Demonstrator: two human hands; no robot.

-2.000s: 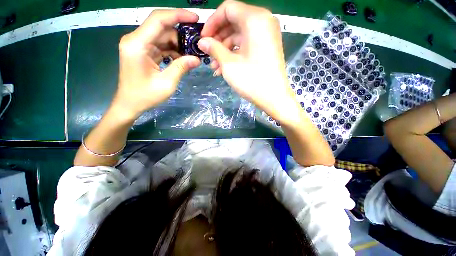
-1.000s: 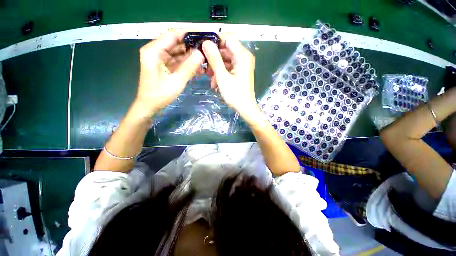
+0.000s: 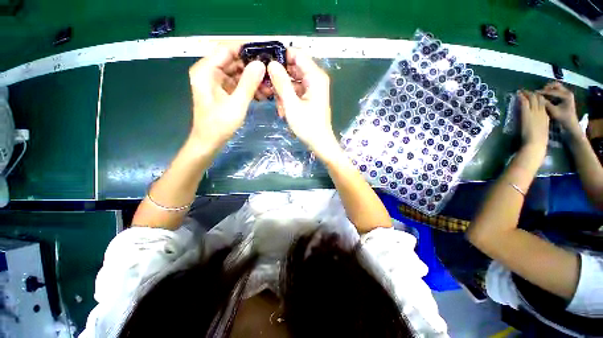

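Note:
A small black glossy camera housing (image 3: 263, 50) is held between both hands above the bench, near the white strip. My left hand (image 3: 223, 92) grips its left side and my right hand (image 3: 301, 89) its right side. Both thumbs press side by side on its near face, so that face and any lens ring there are hidden. A clear crinkled blister tray (image 3: 268, 148) lies on the bench below the hands, its far part covered by them. Clear lens-part trays (image 3: 423, 122) packed with dark rounds lie tilted at the right, apparently overlapping.
Black units (image 3: 324, 24) stand spaced on the green strip beyond the white curved line (image 3: 357, 46). At the right, a coworker's hands (image 3: 539, 112) partly cover a smaller clear tray. A pale rounded fan (image 3: 5, 142) is at the left edge. A grey-white box (image 3: 23, 284) is lower left.
The housing has tilted and both thumbs now press on it; earlier my right fingers were on its round face. The units beyond the line have shifted right. The coworker's hands have come into view.

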